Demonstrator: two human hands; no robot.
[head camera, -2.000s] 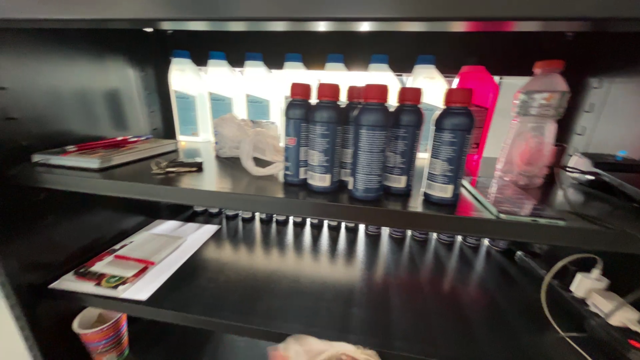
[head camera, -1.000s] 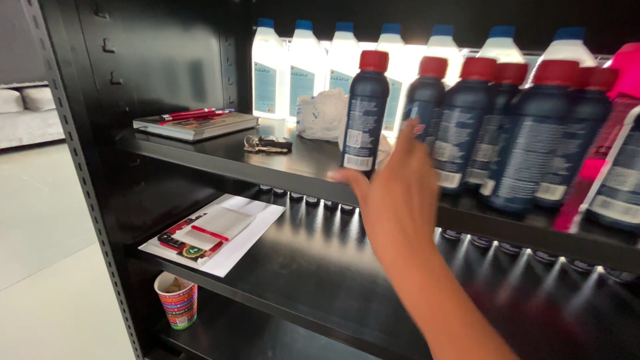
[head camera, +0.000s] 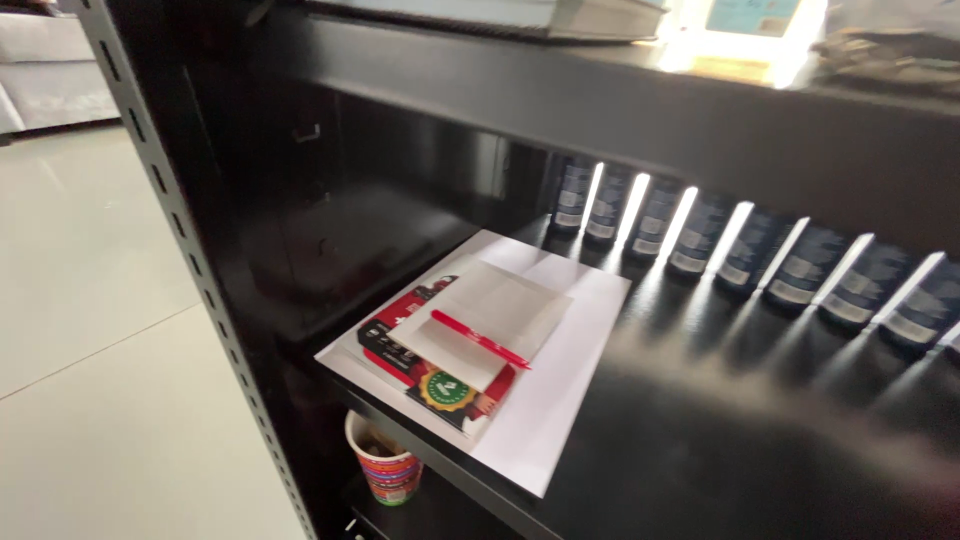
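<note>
Neither of my hands shows in the head view. On the middle black metal shelf (head camera: 675, 420), a stack of white paper (head camera: 577, 405) lies near the left side. Printed red and black leaflets (head camera: 397, 360) rest on it, with a small whitish notepad or envelope (head camera: 517, 292) over them. A red pen (head camera: 480, 340) lies across that. Behind, a row of dark blue bottles (head camera: 697, 232) with pale labels stands along the back, their tops hidden by the upper shelf.
The upper shelf edge (head camera: 525, 112) crosses the view and bears a book or box (head camera: 600, 19). A striped paper cup (head camera: 390, 469) stands on the shelf below. At left rises a slotted upright (head camera: 180, 225), with pale floor tiles (head camera: 90, 262) beyond.
A hand that was at the dark bottles on the upper shelf one second ago is out of view. The view has moved down and closer to the middle shelf's left end.
</note>
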